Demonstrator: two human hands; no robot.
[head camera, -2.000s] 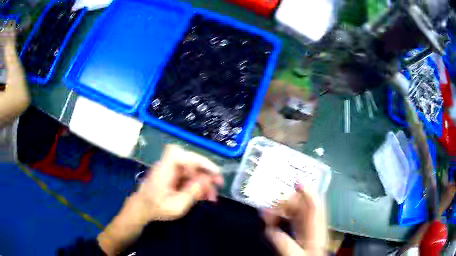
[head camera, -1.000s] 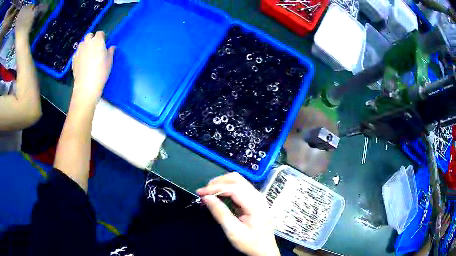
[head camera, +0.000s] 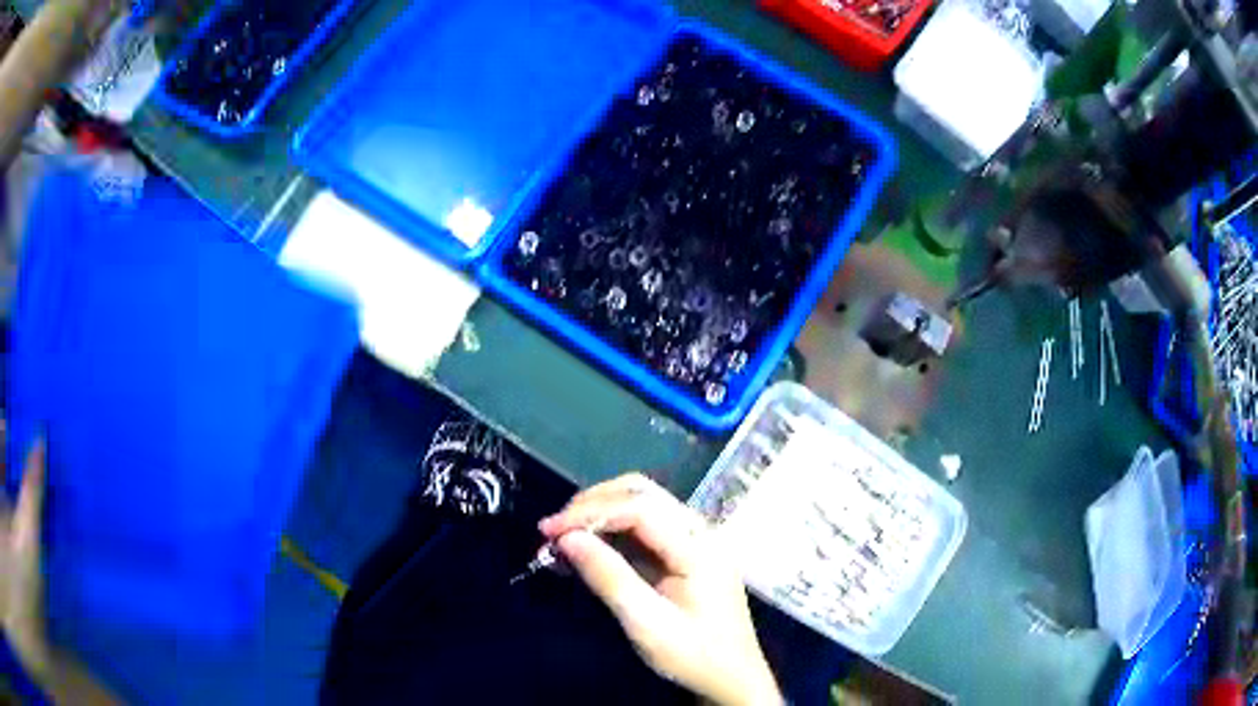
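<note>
My right hand pinches a thin silvery shaft above my dark clothing, left of the clear plastic box, which holds many rods and white paper. At the left edge, my left hand, blurred and mostly cut off, holds a large empty-looking blue tray tilted beside the bench. The blue tray of dark rings lies ahead, with an empty blue tray on its left. The press's silvery block sits on its brown base with the dark punch nearby.
A white pad lies at the bench edge. Loose rods and a clear lid lie right of the press. A red bin and white box stand behind. A red knob shows bottom right. Another person's blurred arm shows top left.
My left hand has moved from the blue trays to the far left and now has a blue tray. My right hand still pinches the shaft. The bench view has shifted slightly.
</note>
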